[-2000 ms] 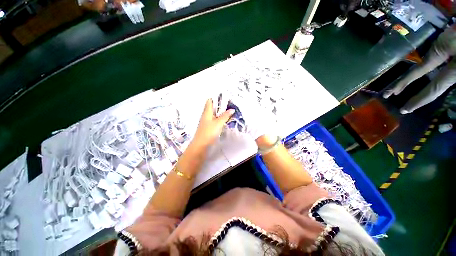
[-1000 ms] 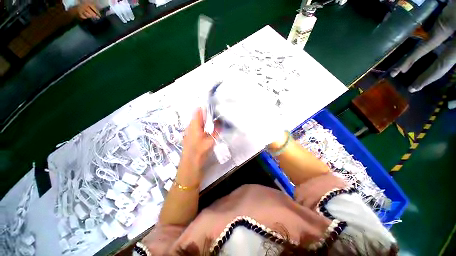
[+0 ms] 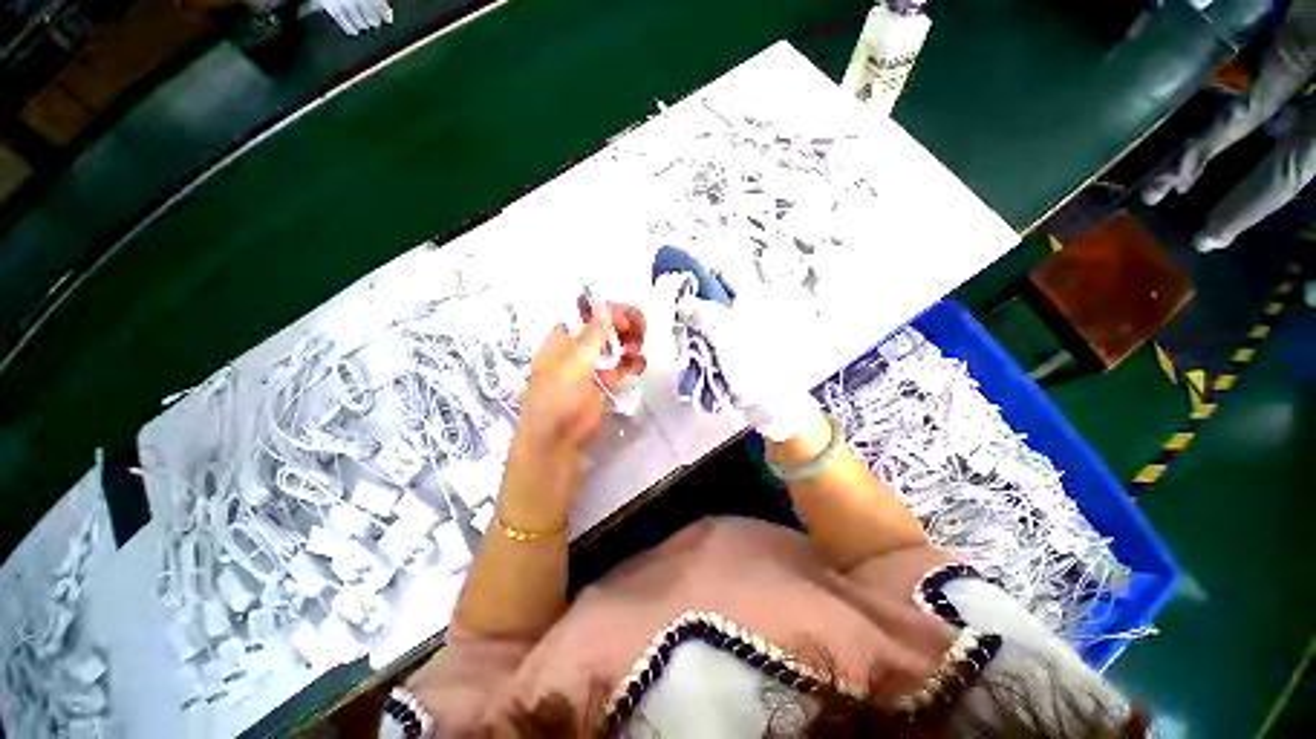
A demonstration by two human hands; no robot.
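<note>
My bare left hand point(image 3: 585, 371) is closed around part of a white corded unit point(image 3: 612, 347) above the white bench sheet point(image 3: 541, 257). My right hand point(image 3: 743, 354), in a white glove that blends with the sheet, holds a dark blue cleaning cloth point(image 3: 690, 274) just to the right of my left hand. White cord strands cross the cloth. Whether they belong to the unit in my left hand cannot be told. A heap of white corded units point(image 3: 354, 531) lies on the sheets to the left.
Small scattered pieces point(image 3: 779, 173) lie on the far end of the sheet. A whitish bottle point(image 3: 886, 55) stands beyond it. A blue bin point(image 3: 1061, 465) full of white cords is at my right. A brown stool point(image 3: 1111, 289) and a person's legs are farther right.
My right hand and cloth were blurred a second ago and now show more clearly beside my left hand. A white strip that stuck up beyond the sheet is gone from view. The view has shifted slightly.
</note>
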